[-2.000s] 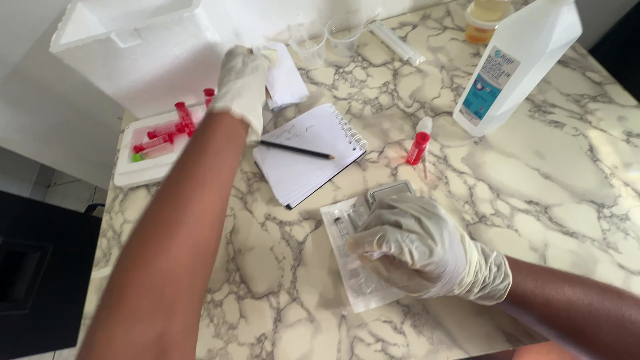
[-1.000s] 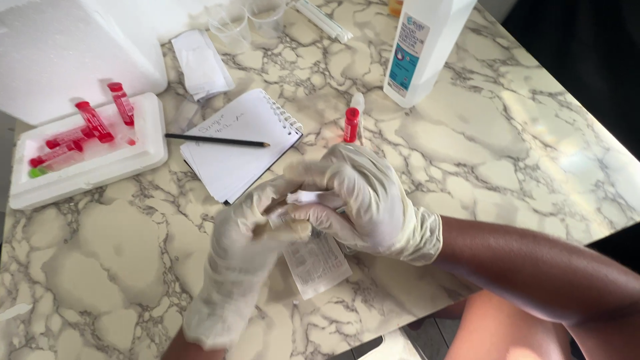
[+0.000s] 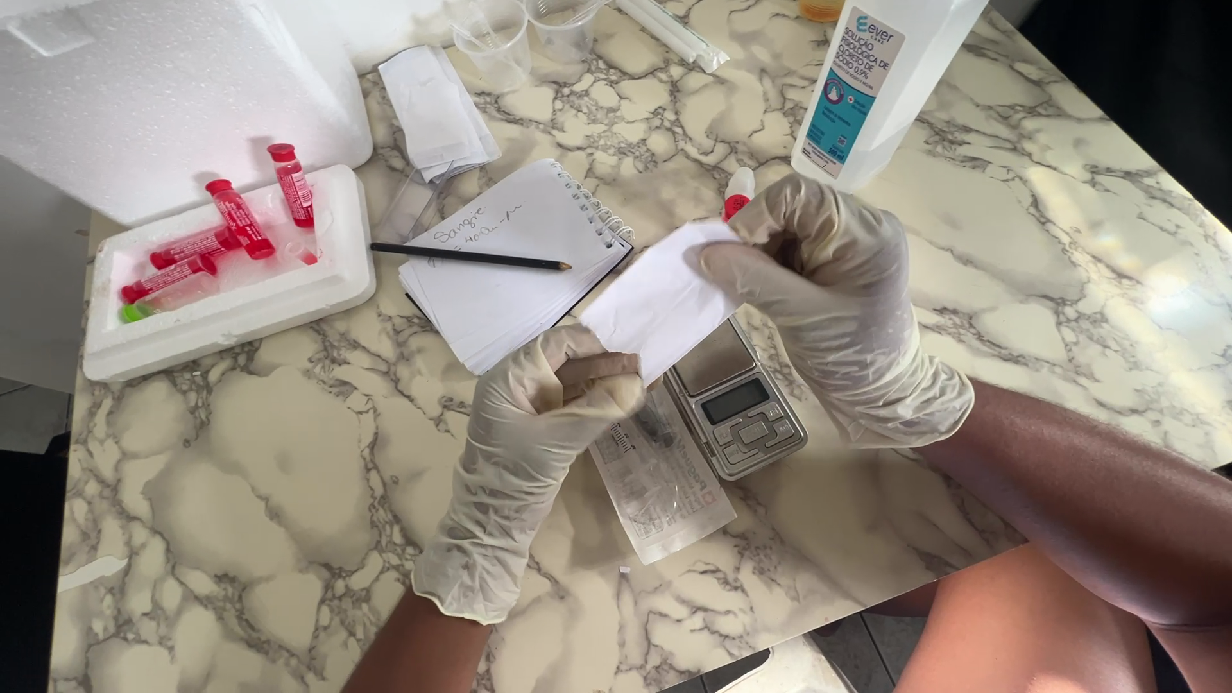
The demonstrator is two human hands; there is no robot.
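Note:
A piece of white paper point(image 3: 664, 294) is stretched between my gloved hands. My left hand point(image 3: 568, 385) pinches its lower left end, and my right hand point(image 3: 818, 279) grips its upper right end. Below it lies a small digital pocket scale point(image 3: 746, 409), its plate partly hidden by the paper. Beside the scale is a packaged syringe point(image 3: 659, 481) in a clear and paper wrapper. A spiral notebook point(image 3: 510, 279) with handwriting lies to the left, and a black pencil point(image 3: 472, 256) rests across it. Behind my right hand stands a red-labelled tube point(image 3: 738, 195), partly hidden.
A white foam tray point(image 3: 231, 327) holds several red-capped tubes point(image 3: 241, 219), beside a foam box point(image 3: 183, 96). Folded white papers point(image 3: 438, 111), clear plastic cups point(image 3: 493, 48) and wrapped tubes point(image 3: 674, 34) lie at the back. A saline bottle point(image 3: 876, 96) stands back right.
Two seconds ago my left hand was by the folded papers at the back and my right hand over the syringe package. Both are now together in front, with the white paper spread out between them.

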